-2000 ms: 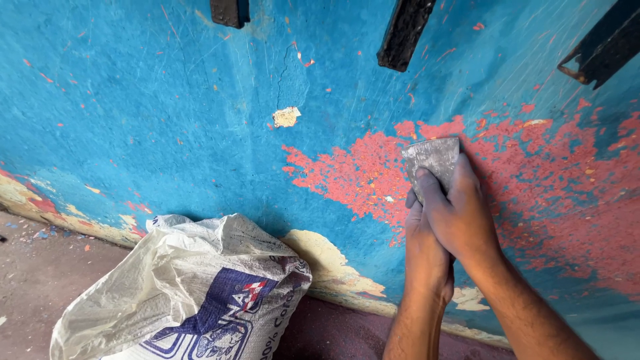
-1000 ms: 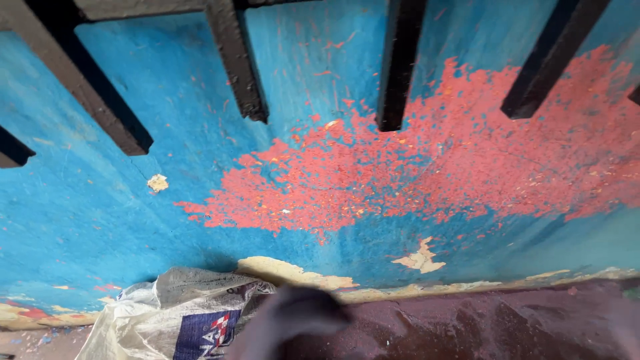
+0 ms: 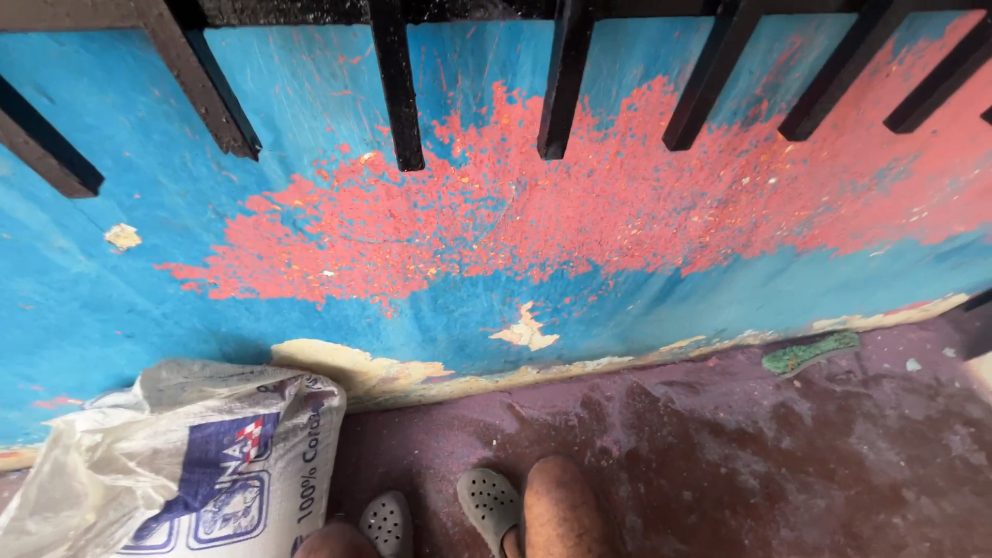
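Observation:
Neither my left hand nor my right hand is in the frame of now, nor is the metal scraper blade seen earlier. Ahead stands a blue painted wall (image 3: pixel 465 306) with a broad scraped area of pink undercoat (image 3: pixel 604 201) across it. Cream patches of bare plaster (image 3: pixel 528 329) show low on the wall and along its foot. A white woven plastic sack (image 3: pixel 256 442) with blue print slumps against the wall at the lower left.
Dark metal bars (image 3: pixel 563 85) jut down over the upper wall. A green scrubbing pad or brush (image 3: pixel 810 353) lies on the reddish floor (image 3: pixel 697 457) by the wall's foot. My knees (image 3: pixel 566 496) and grey clogs (image 3: pixel 490 500) are at the bottom.
Two seconds ago both hands were together at the pink area on a metal scraper; hands and scraper are now out of view. The view has shifted, showing more bars and floor.

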